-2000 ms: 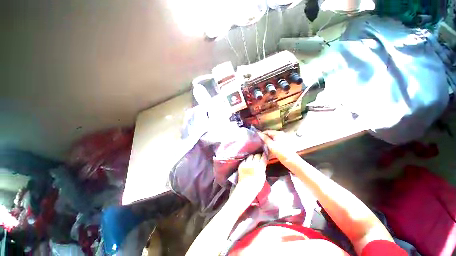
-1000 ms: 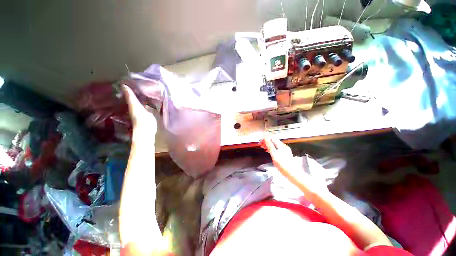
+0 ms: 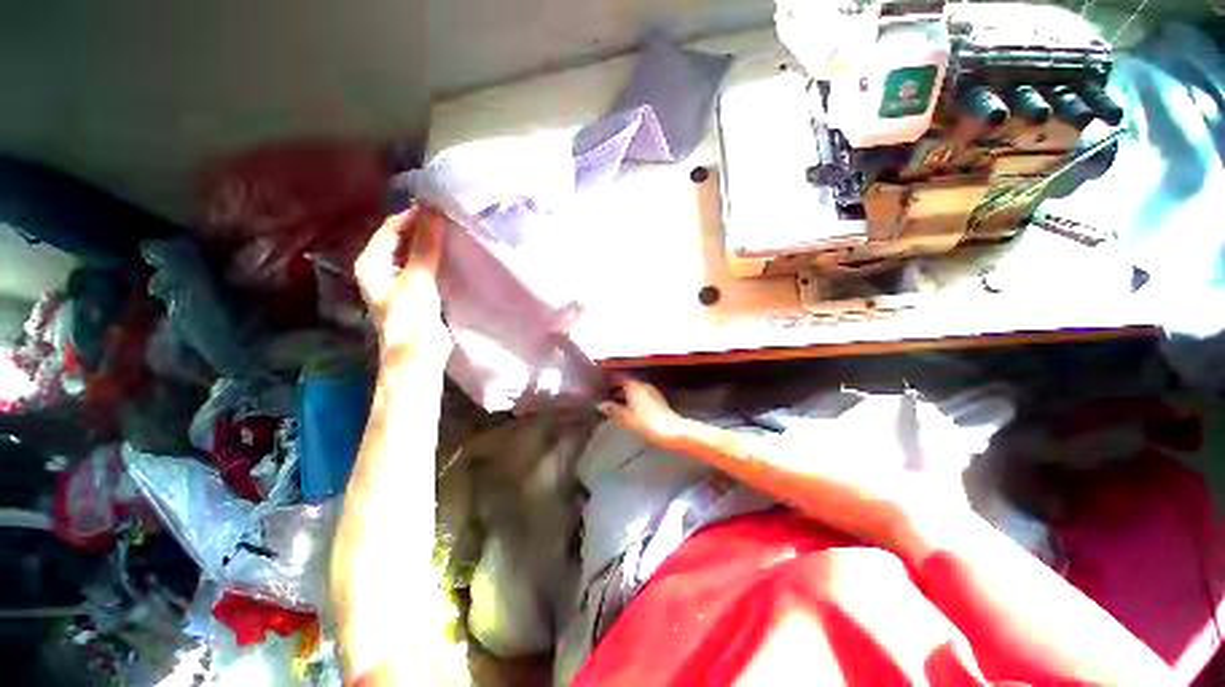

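A garment piece (image 3: 511,289), limp and lilac-grey, is stretched between my hands at the left part of the machine table (image 3: 645,269). My left hand (image 3: 403,262) grips its upper left corner by the table's left end. My right hand (image 3: 641,407) pinches its lower right edge just off the table's front edge. Part of the cloth lies on the table in glare. The overlock machine (image 3: 927,201) stands to the right, with dark tension dials (image 3: 1032,105) and a green-white badge (image 3: 907,90). No cloth shows at its needle area.
Grey and whitish garment pieces (image 3: 806,450) lie in the lap. A pale blue cloth pile (image 3: 1175,175) is at the right. A slim dark tool (image 3: 1075,230) lies beside the machine. Bags and a blue object (image 3: 333,432) are at the lower left, a crimson block (image 3: 1128,537) at the lower right.
My right hand has left the table edge before the machine, moved left and taken the cloth's lower edge. My left hand still holds the cloth, now stretched diagonally. The view has shifted.
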